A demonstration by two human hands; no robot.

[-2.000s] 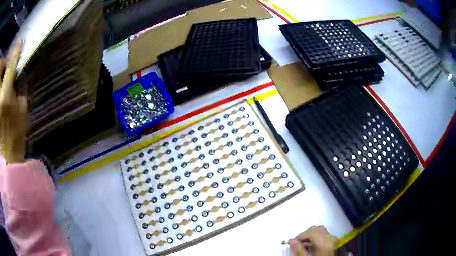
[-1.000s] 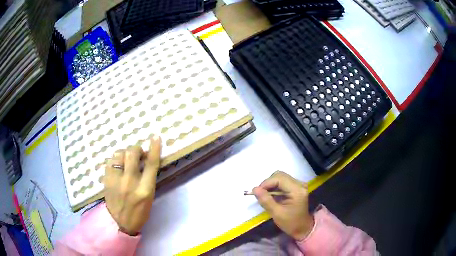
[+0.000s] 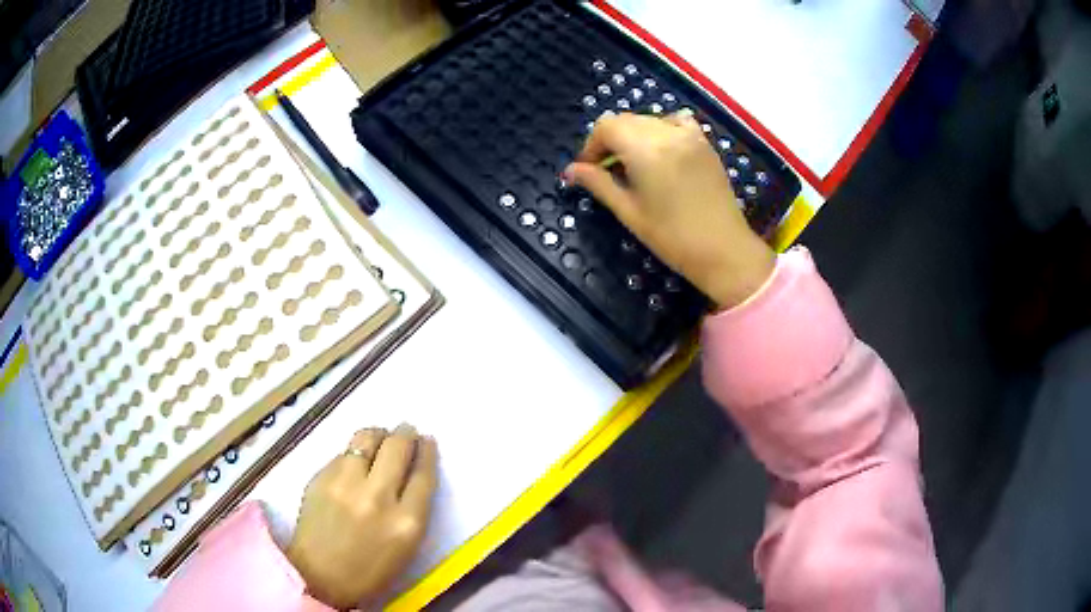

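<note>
The black component tray (image 3: pixel 455 108) lies at upper centre, with bright silver parts in some of its round pockets. My right hand (image 3: pixel 670 191) is over the tray, thumb and fingertips pinched at the pockets. A short bit of the thin stick shows between the fingers; its tip is hard to make out. An off-white loading board (image 3: pixel 215 275) with linked-circle cutouts lies at left, on top of another board whose ringed parts show along the front edge. My left hand (image 3: pixel 371 514) rests on the white table in front of the boards, fingers curled, apparently holding nothing.
A black pen-like tool (image 3: pixel 329 155) lies between board and tray. A blue bin (image 3: pixel 90 179) of shiny parts is at far left. Dark spare trays (image 3: pixel 168 60) are at upper left. Yellow tape (image 3: pixel 538 484) marks the table's front edge, with dark floor beyond.
The stacked board has come into place on the ringed-part board. My left hand has let go of it and moved onto the table. My right hand has moved from the table to the black tray.
</note>
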